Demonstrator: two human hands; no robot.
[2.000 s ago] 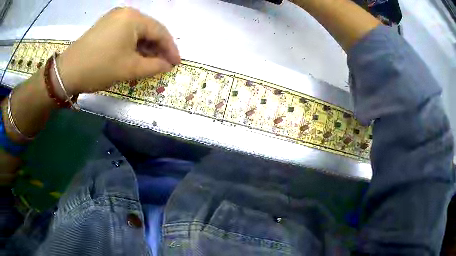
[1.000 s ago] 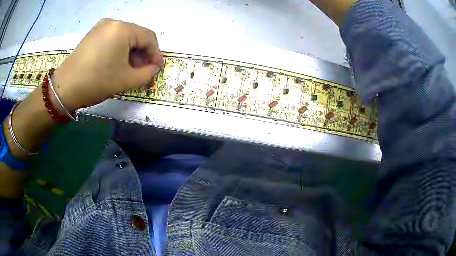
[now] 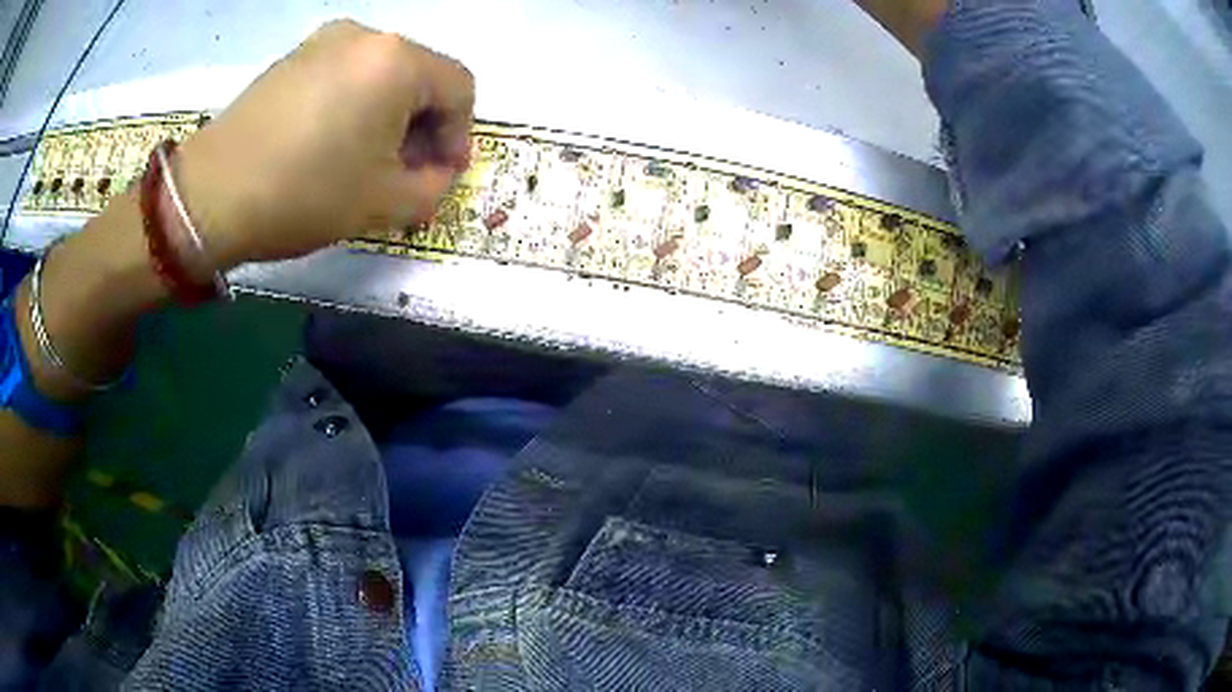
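Observation:
A long yellow-tan PCB panel (image 3: 635,223) of repeated small boards lies across the view, with reddish-brown components (image 3: 750,266) and small black components (image 3: 701,214) on it. My left hand (image 3: 331,142) is over the left part of the panel, palm down, fingers curled with the fingertips close to the board. Whether the fingertips hold anything cannot be seen. My right hand is cut off by the top edge; only the wrist and forearm show, below them a grey-blue sleeve crossing the panel's right end.
A silver conveyor rail (image 3: 568,302) runs along the near side of the panel. Behind the panel is a white worktop (image 3: 649,68) with scattered dark specks. A thin dark cord (image 3: 65,102) runs at the far left. A blue wrist strap (image 3: 34,392) is on my left wrist.
The panel appears shifted to the right relative to one second ago. My left hand has moved slightly right and up. My right hand has left the top of the view since two seconds ago.

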